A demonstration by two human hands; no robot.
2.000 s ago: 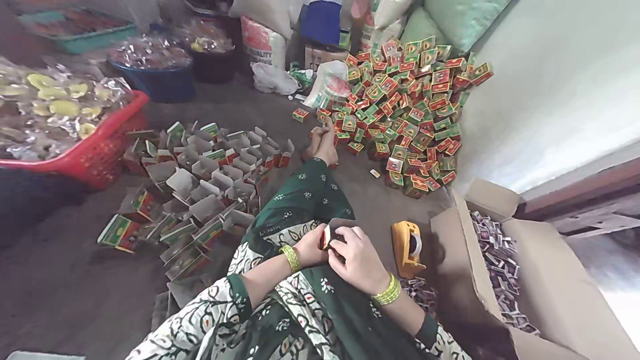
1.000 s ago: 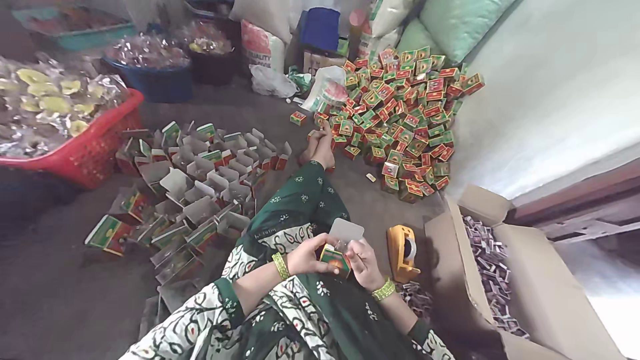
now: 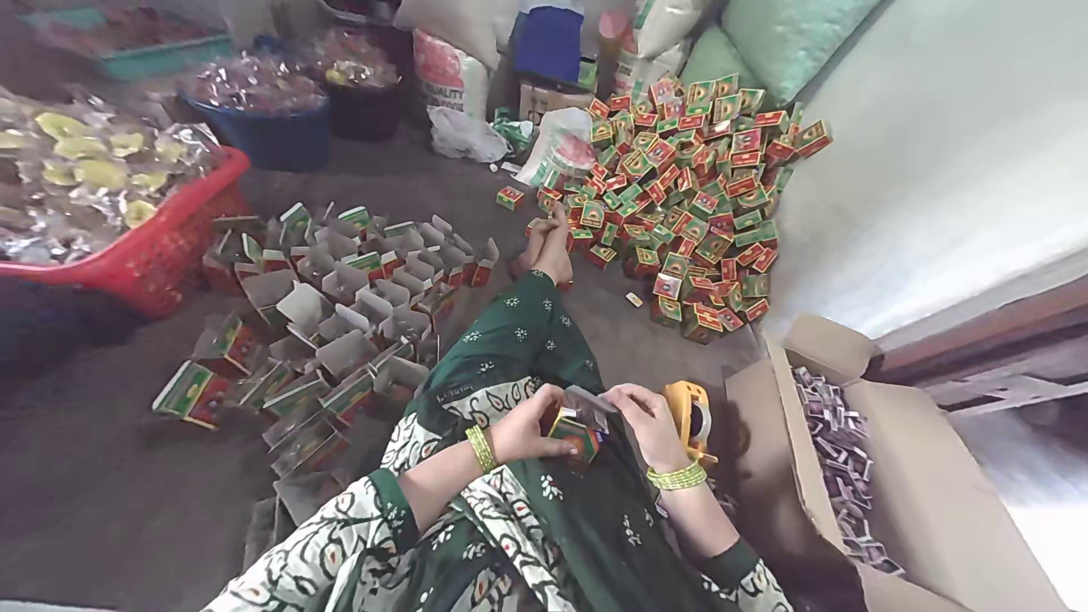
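My left hand [image 3: 537, 427] holds a small red and green cardboard box [image 3: 575, 435] above my lap, its thumb on the front face. The box's top is open, and something small shows inside it. At the raised grey flap [image 3: 592, 398], the fingers of my right hand [image 3: 643, 418] pinch the edge. Just right of that hand, a yellow tape dispenser [image 3: 690, 418] rests on the floor. Open boxes [image 3: 344, 314] stand crowded together on the floor to my left. Beyond my feet lies a large heap of closed red and green boxes [image 3: 693, 204].
At the right stands a large open carton [image 3: 790, 442] with many small packets [image 3: 841, 467]. A red plastic basket [image 3: 191, 212] of wrapped items is at the left, with a blue tub [image 3: 263, 132] behind. Sacks [image 3: 450, 72] stand along the back, and a wall [image 3: 952, 170] rises at the right.
Two seconds ago both hands were close together around a small red item. The box then showed upright with its flap raised; now it is tilted, and my right hand is at the flap.
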